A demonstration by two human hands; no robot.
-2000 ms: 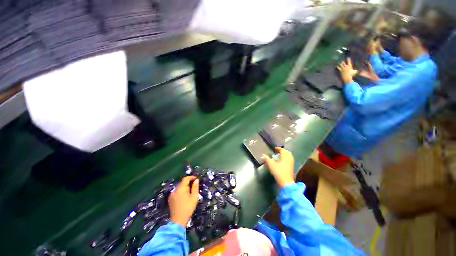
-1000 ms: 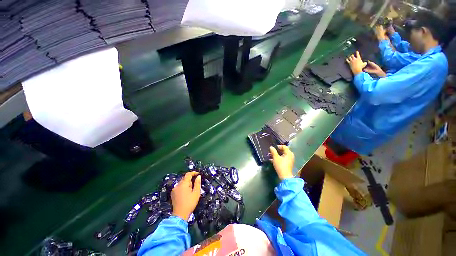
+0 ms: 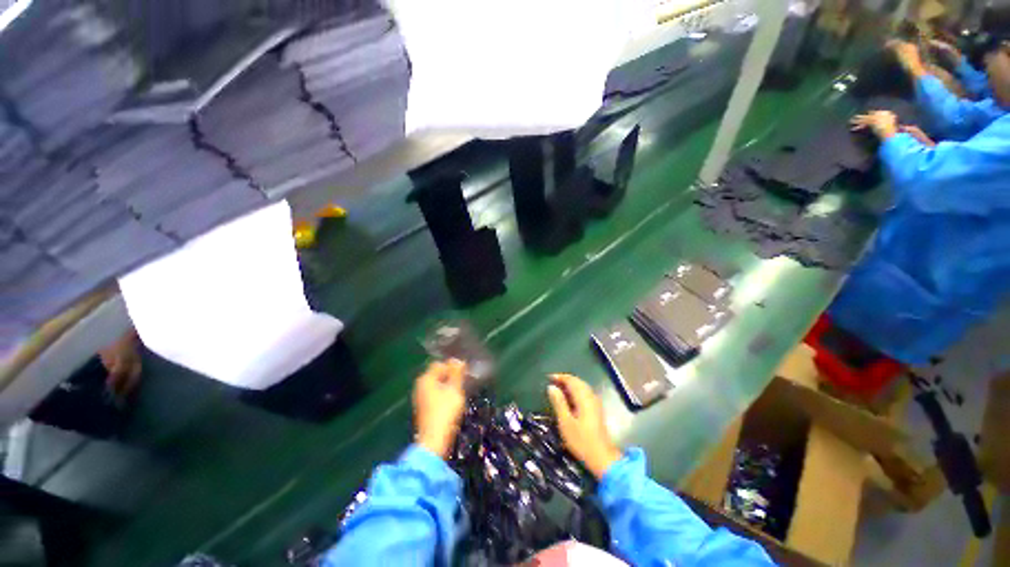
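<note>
My left hand [image 3: 440,401] is raised at the far edge of the heap of bagged accessories [image 3: 515,465], with a blurred, clear-and-dark bagged item [image 3: 454,341] at its fingertips. My right hand [image 3: 580,423] is at the heap's right side with fingers bent; nothing clear shows in it. A short stack of dark printed cards [image 3: 634,366] lies to its right, not touched. More stacked cards [image 3: 684,310] lie just beyond.
Open black boxes [image 3: 471,260] stand along the green belt. White sheets [image 3: 227,305] hang from the shelf with layered stacks [image 3: 255,133]. Thin black pieces [image 3: 797,188] lie near a worker in blue [image 3: 941,222]. An open carton [image 3: 825,476] and red crate [image 3: 851,363] are at right.
My right hand has left the card stack and moved left to the heap. My left hand now holds a bagged item at the heap's far side. The view has shifted.
</note>
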